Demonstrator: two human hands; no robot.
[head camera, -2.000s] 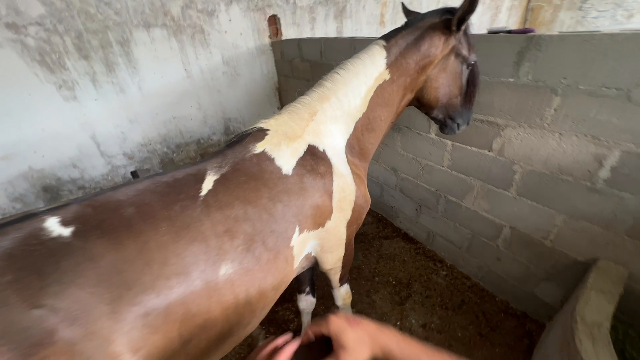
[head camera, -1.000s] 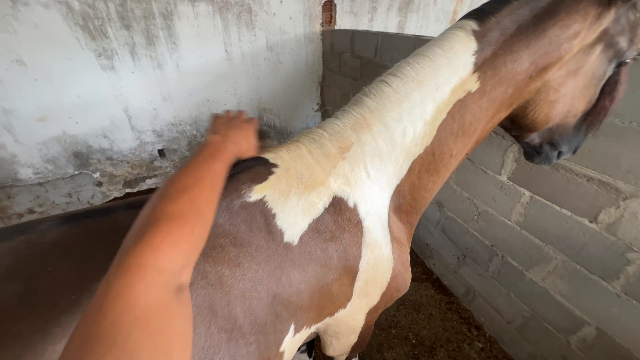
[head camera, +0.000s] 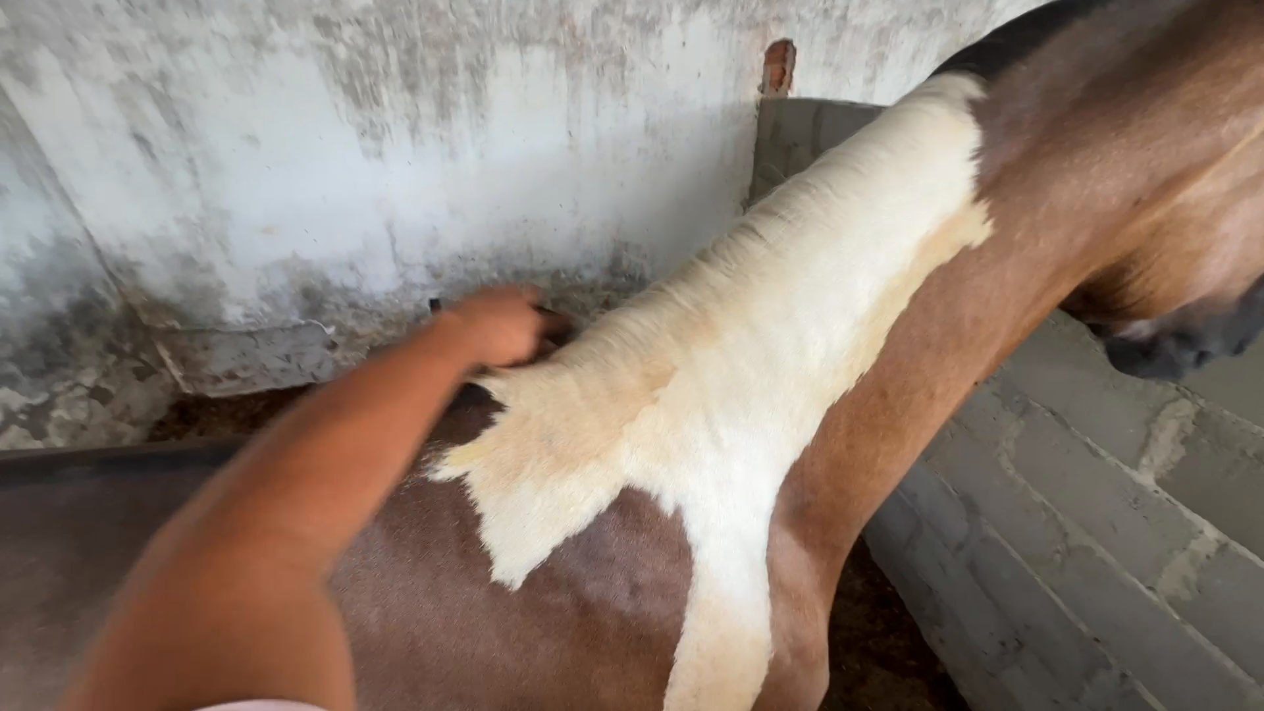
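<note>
A brown and white horse (head camera: 553, 612) stands across the view, its neck rising to the upper right and its muzzle at the right edge. Over its back reaches my left arm from the lower left. At the base of the cream mane, on the withers, my left hand (head camera: 499, 326) is blurred, its fingers curled around a small dark object (head camera: 555, 328) whose kind I cannot make out. The far side of the withers is hidden. My right hand is out of view.
Behind the horse stands a stained, whitewashed wall (head camera: 395, 148). A grey block wall (head camera: 1106, 513) runs along the right, close to the horse's chest and muzzle. Dark ground (head camera: 879, 632) shows below the neck.
Two seconds ago both hands were low in front, around something dark. My left hand then reached over the horse's back and has since moved to the base of the mane. The view is closer.
</note>
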